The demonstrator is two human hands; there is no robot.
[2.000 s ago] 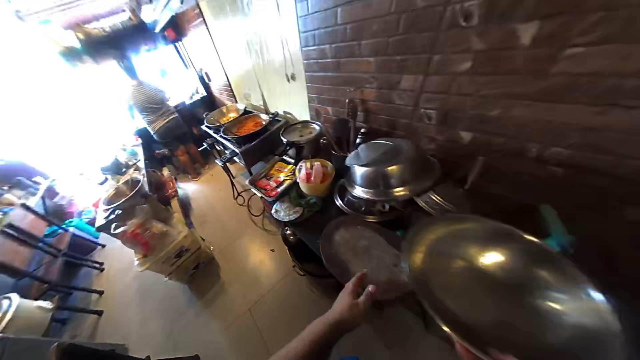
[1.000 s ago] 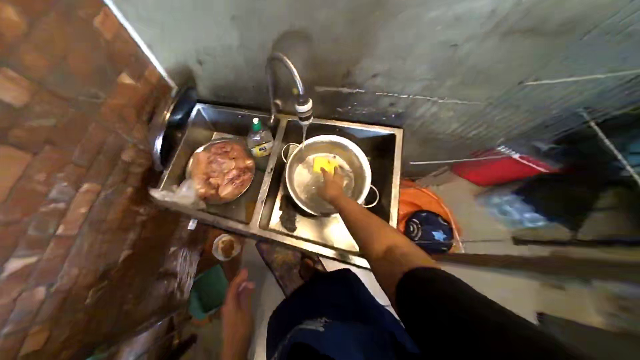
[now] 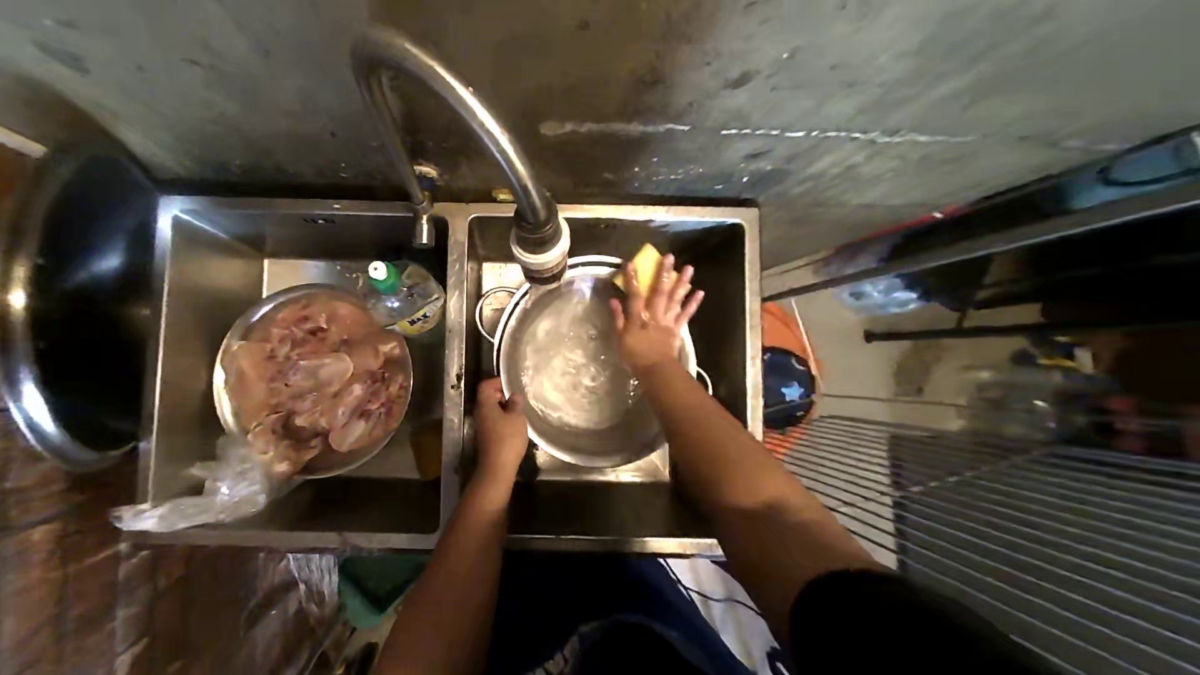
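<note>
In the right basin sits a round metal bowl [image 3: 600, 375] with water in it, over a pot whose loop handles stick out at the sides. My left hand [image 3: 501, 427] grips the bowl's rim at the lower left, thumb on top. At the upper right rim, my right hand [image 3: 656, 309] is spread, its fingers apart, pressing a yellow sponge [image 3: 643, 267] under the fingertips. The faucet head [image 3: 540, 246] hangs over the bowl's upper edge.
The left basin holds a metal bowl of raw meat [image 3: 323, 375], a clear plastic bag [image 3: 220, 492] and a dish-soap bottle [image 3: 405, 295]. A large dark pan [image 3: 84, 300] leans at the left. A wire rack [image 3: 1031, 525] stands at the right, beside an orange basket [image 3: 789, 375].
The view has moved from a cooking area to the sink. My left hand has come up onto the rim; my right hand, earlier inside the vessel with the sponge, is at its upper right edge.
</note>
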